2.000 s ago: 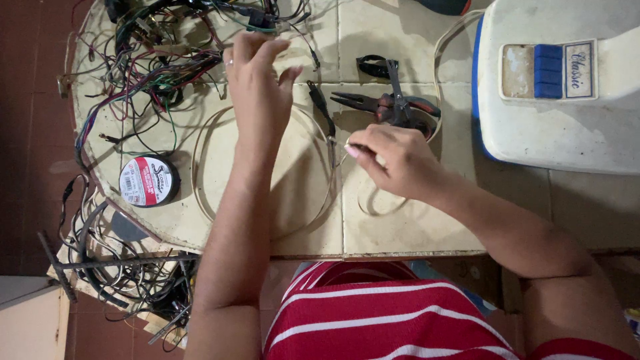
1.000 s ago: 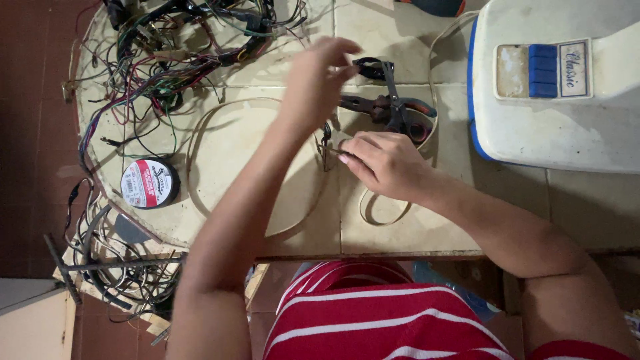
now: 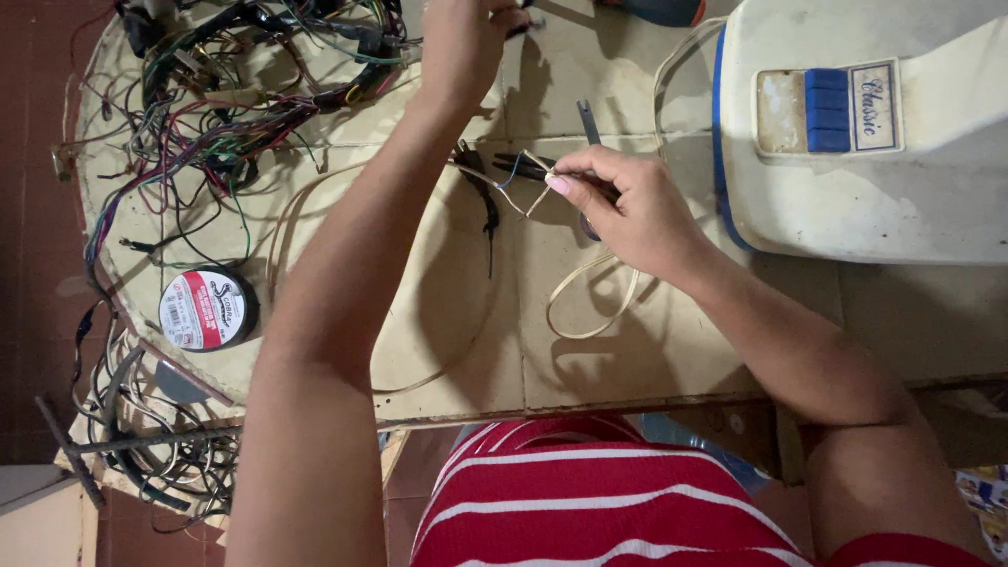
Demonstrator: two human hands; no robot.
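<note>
My right hand (image 3: 630, 205) pinches the split end of a cream two-core cord (image 3: 592, 276) between thumb and forefinger. A thin blue wire and bared ends show left of the fingertips. Pliers with dark jaws (image 3: 521, 164) lie behind and partly under this hand, beside a grey notched metal tool (image 3: 587, 122). My left hand (image 3: 465, 47), cut off by the top edge, holds a small dark object (image 3: 518, 30) whose kind cannot be told. A black piece with a thin tip (image 3: 487, 206) lies between the arms. The cord's large loop passes under my left forearm.
Tangled wiring harnesses (image 3: 228, 118) cover the upper left of the tiled table (image 3: 441, 315), near a roll of Cobra electrical tape (image 3: 206, 309). A white and blue appliance (image 3: 850, 205) stands at right. More cables (image 3: 173, 465) lie beyond the lower-left edge. A dark, red-edged object (image 3: 665, 9) is at the top.
My left hand has moved up to the top edge, with a dark object in its fingers. The black loop seen above the pliers no longer shows there. My right hand still pinches the cord.
</note>
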